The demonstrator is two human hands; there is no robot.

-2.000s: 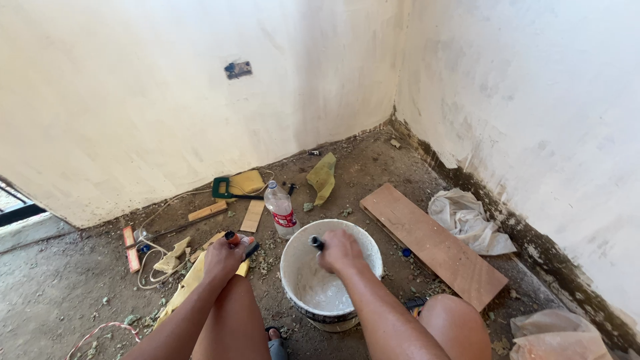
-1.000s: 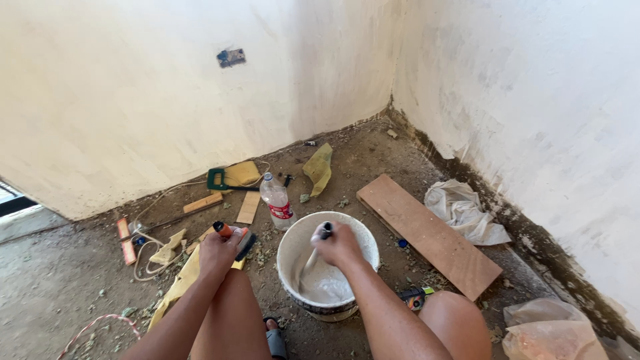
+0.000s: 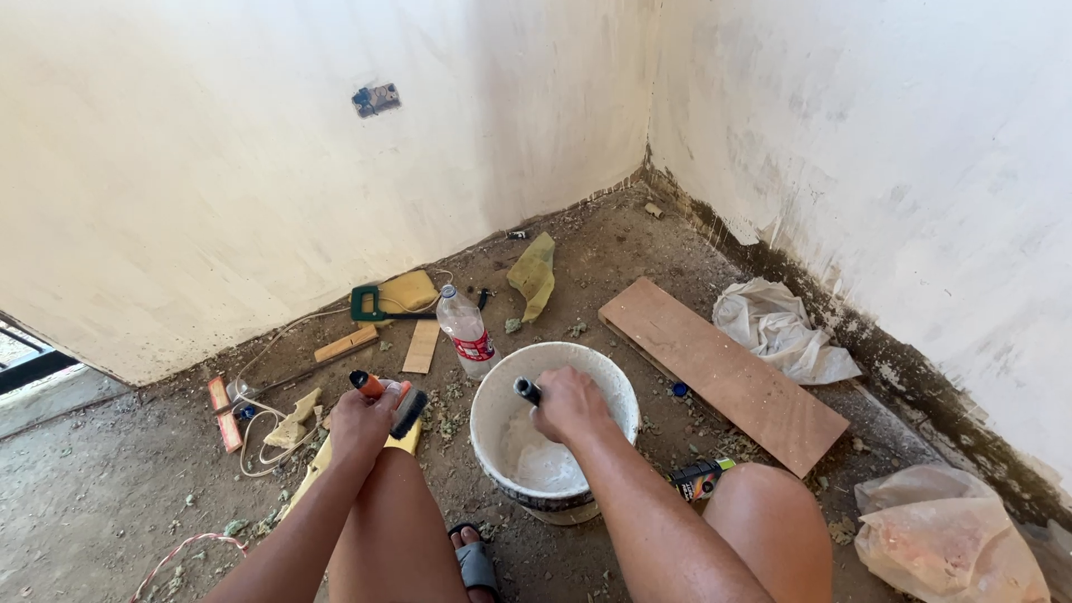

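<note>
My left hand [image 3: 362, 423] is closed around the orange handle of a brush [image 3: 408, 412] with dark bristles, held above my left knee. Over the white plastic bucket [image 3: 486, 444], between my knees, my right hand [image 3: 569, 406] grips a dark tool handle [image 3: 527, 389]; the tool's lower part is hidden behind the hand. White liquid [image 3: 544, 469] lies in the bottom of the bucket. Just behind the bucket stands a clear plastic bottle [image 3: 462, 325] with a red label.
A wooden plank [image 3: 729, 377] lies at the right beside crumpled plastic sheeting [image 3: 779, 331]. Further left are a green-handled hacksaw [image 3: 366, 303], wood pieces [image 3: 346, 342], yellow foam [image 3: 409, 290] and a cord [image 3: 251, 444]. Near my right knee lies a labelled container [image 3: 699, 479]. Plastered walls meet at a corner behind.
My right hand has kept hold of the tool over the bucket, its handle changing tilt. A pale tool shaft seen below that hand a second ago is now hidden. My left hand still holds the brush.
</note>
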